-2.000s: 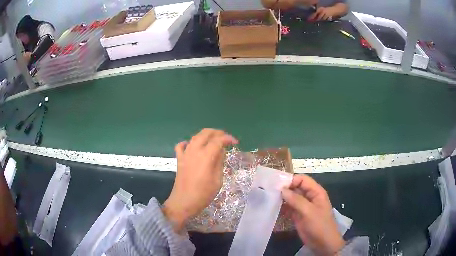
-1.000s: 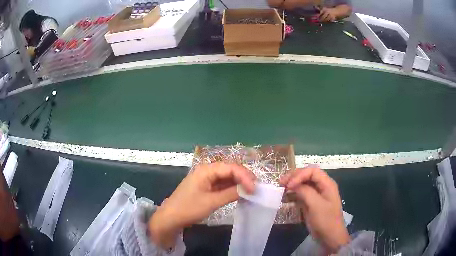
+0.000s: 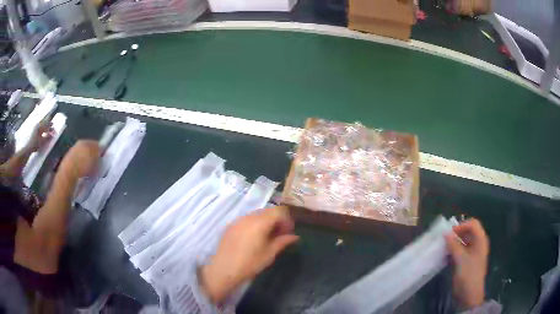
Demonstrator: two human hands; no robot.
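My right hand (image 3: 470, 260) grips the end of a long milky white sleeve (image 3: 393, 276) right of and below the open parts carton (image 3: 350, 218), which is full of shiny clear pieces. My left hand (image 3: 248, 251) is over the right part of a fanned pile of white sleeves (image 3: 184, 205). Its fingers are curled and blurred, and whether it holds anything cannot be told. The carton stands between and beyond my hands, on the dark bench against its white edge strip.
At left, another person's hands (image 3: 77, 165) are over white sleeves (image 3: 113, 165). Three black-handled, round-headed tools (image 3: 126, 73) lie on the green belt (image 3: 245, 80). Across it are a deeper brown carton (image 3: 381, 18), a white tray (image 3: 522, 55) and clear trays (image 3: 159, 15).
The view has swung left and down. My hands have moved apart; my left hand has left the sleeve end and is over the pile. My right hand has carried the sleeve right of the carton.
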